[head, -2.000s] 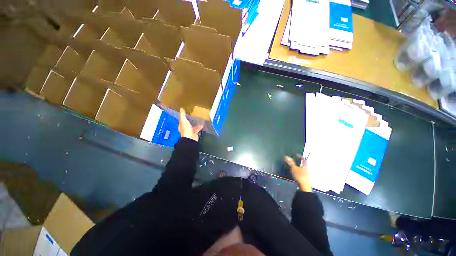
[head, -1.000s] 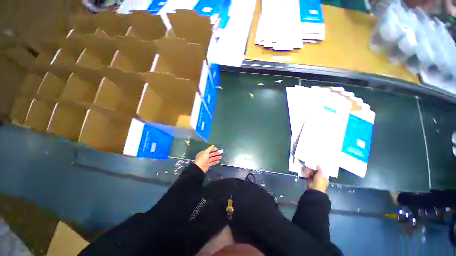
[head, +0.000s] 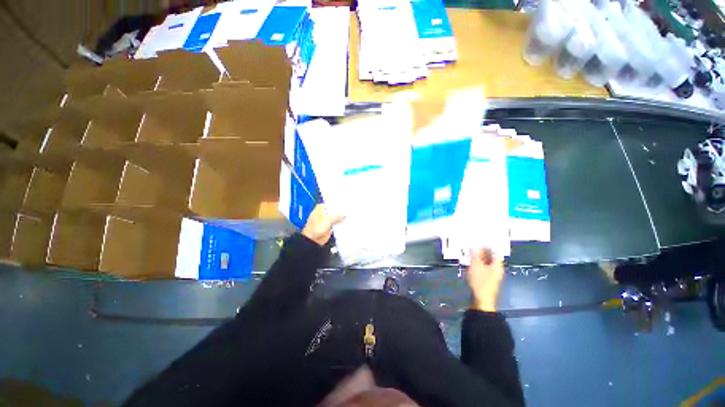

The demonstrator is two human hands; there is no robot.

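Note:
A flat carton [head: 370,187], white with a blue panel, is blurred and lies over or just above the bench, left of the pile. My left hand [head: 322,226] grips its left edge, with the thumb showing on the white panel. My right hand [head: 485,277] is at the near edge of the fanned pile of flat cartons [head: 528,187]. Its fingertips are blurred against the white sheets, so its grip cannot be told. Erected open cartons [head: 238,179], brown inside, stand in rows at the left, close to my left hand.
The dark green bench [head: 584,191] extends right. Behind it, a yellow-brown shelf [head: 493,60] bears a stack of flat cartons [head: 389,40] and clear plastic containers [head: 584,40]. White parts with dark bits [head: 710,176] lie at the right end. A dark sleeve-like shape [head: 672,270] shows lower right.
A flat carton has come off the pile to the left, its left edge now in my left hand. My right hand stays at the pile's near edge. The view has shifted right.

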